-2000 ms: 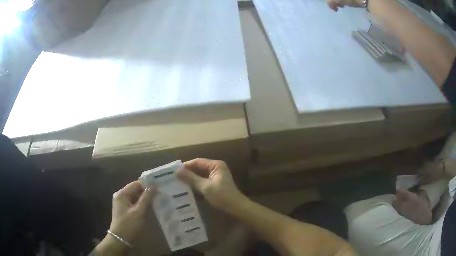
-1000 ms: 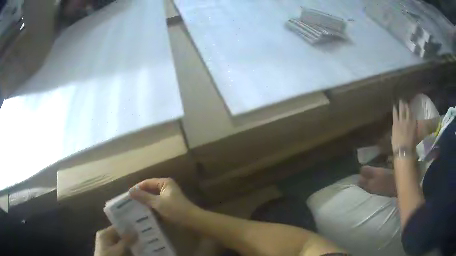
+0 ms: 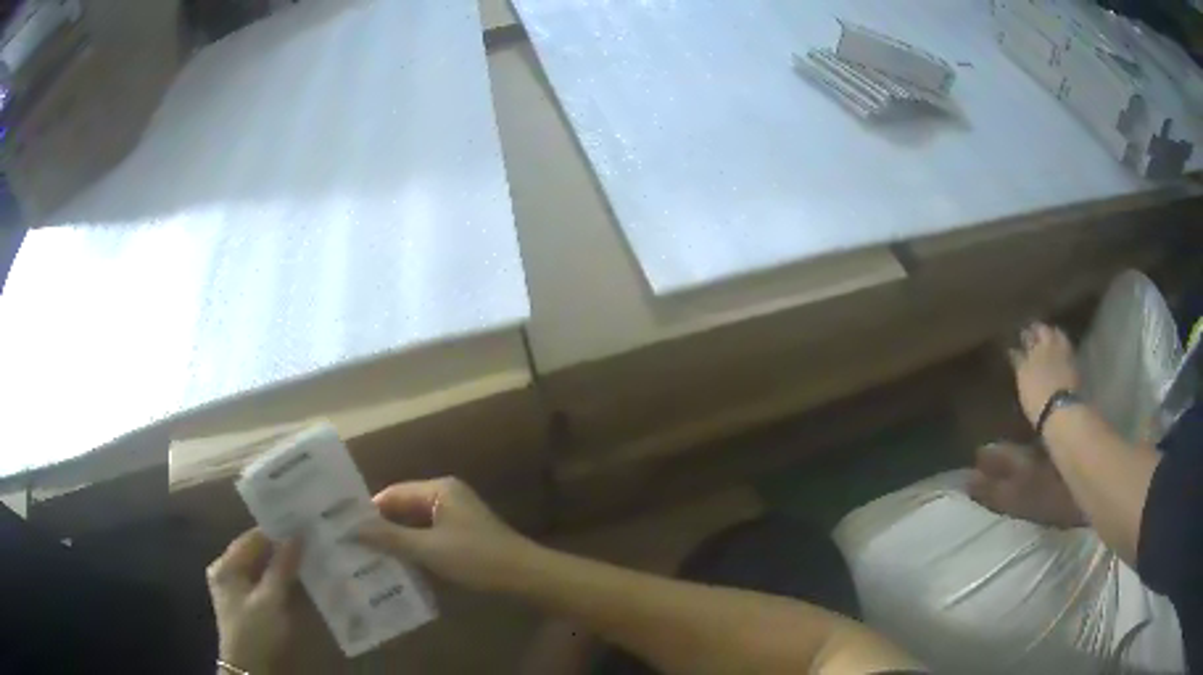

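Observation:
A narrow white leaflet (image 3: 346, 560) with short dark heading bars is held tilted in front of the table edge. My left hand (image 3: 253, 593) pinches its left edge, thumb on top. My right hand (image 3: 442, 534) pinches its right edge, thumb on the printed face. Fingers behind the leaflet are hidden, and whether it is one piece or several cannot be told.
White foam sheets (image 3: 343, 172) cover brown cartons (image 3: 712, 382), with a gap between them. A fanned pile of leaflets (image 3: 877, 77) lies on the right-hand foam. A long stack of leaflets or cartons (image 3: 1075, 59) is at far right. A person in white trousers (image 3: 983, 567) sits at right.
The view has swung right since the earliest frame. My hands have shifted down the leaflet to its middle. The other person's arm has left the table and is near their lap.

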